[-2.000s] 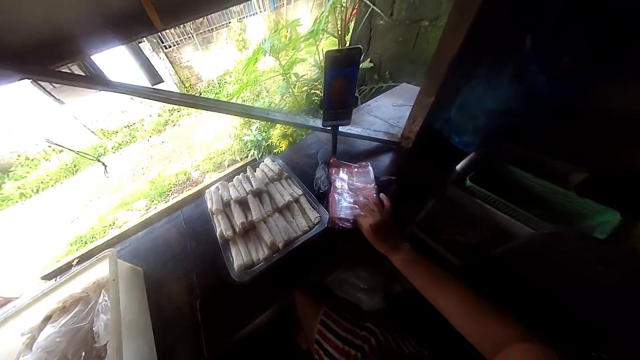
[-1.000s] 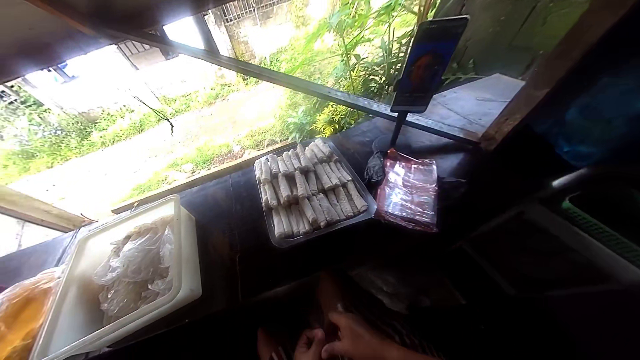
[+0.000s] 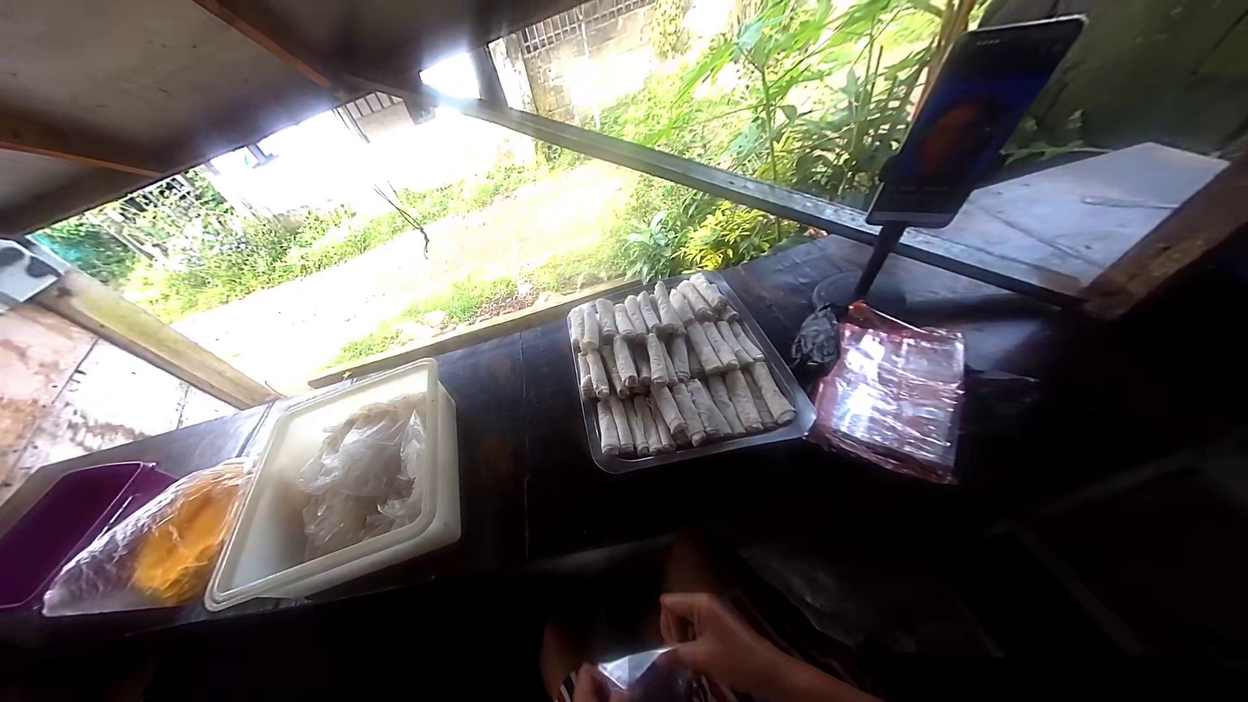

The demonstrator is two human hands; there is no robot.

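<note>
At the bottom of the head view, my right hand [image 3: 717, 634] and my left hand [image 3: 590, 682] meet low in front of me, with a small shiny plastic piece [image 3: 634, 668] between them. The left hand is mostly cut off by the frame's edge. Beyond them on the dark table lies a clear tray [image 3: 704, 454] stacked with rows of pale rolled wrappers [image 3: 682, 361]. A stack of reddish, shiny plastic packs [image 3: 892, 390] rests right of the tray, beside a small dark plastic bundle [image 3: 817, 336].
A phone [image 3: 975, 122] stands on a holder behind the packs. To the left are a white rectangular tub [image 3: 447, 468] holding clear plastic bags [image 3: 361, 478], a bag with orange contents [image 3: 180, 546] and a purple container [image 3: 68, 517]. A wooden rail borders the table's far edge.
My right hand has left the reddish packs and is now low near my left hand, where a shiny plastic piece shows. The view has swung left.
</note>
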